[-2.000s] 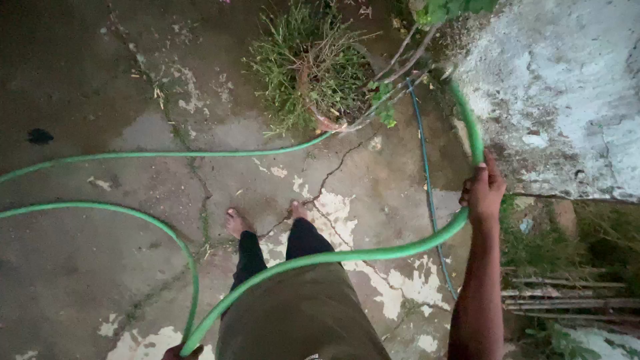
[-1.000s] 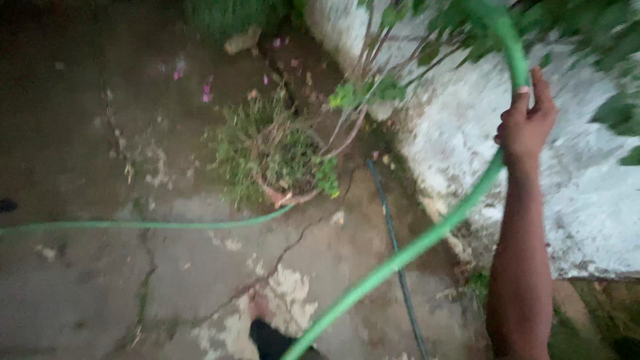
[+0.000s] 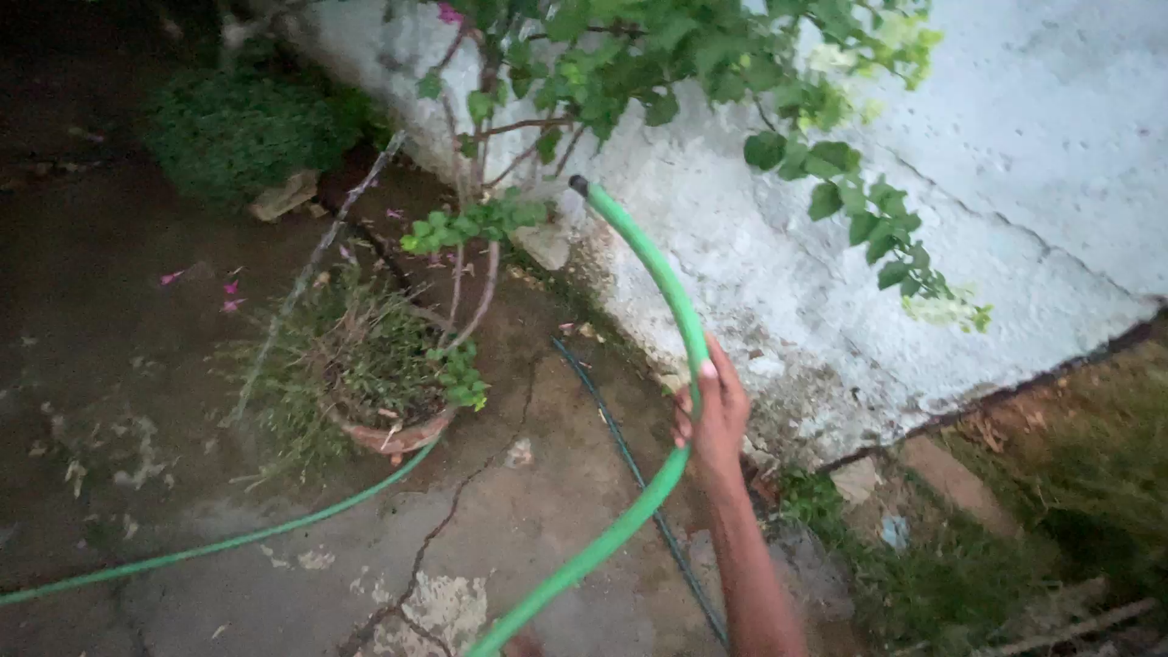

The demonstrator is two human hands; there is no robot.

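Note:
My right hand (image 3: 716, 411) is closed around a green garden hose (image 3: 671, 283), a little below its open end. The hose curves up from the bottom edge to a black tip that points up and left, near the leafy branches. A stream of water (image 3: 315, 265) shows in the air left of those stems, above the potted plant (image 3: 379, 365). The plant stands in a clay pot (image 3: 392, 433). My left hand is out of the frame.
A whitewashed wall (image 3: 776, 274) fills the upper right, with a leafy climbing shrub (image 3: 639, 55) before it. A thin dark hose (image 3: 620, 447) lies on the cracked concrete (image 3: 547, 511). Another length of green hose (image 3: 301, 522) runs behind the pot. A round bush (image 3: 246, 132) grows at upper left.
The hose's black-tipped end and a stream of water have come into view. The view has shifted up toward the wall and shrub. My left hand, at the bottom edge two seconds ago, is gone from view.

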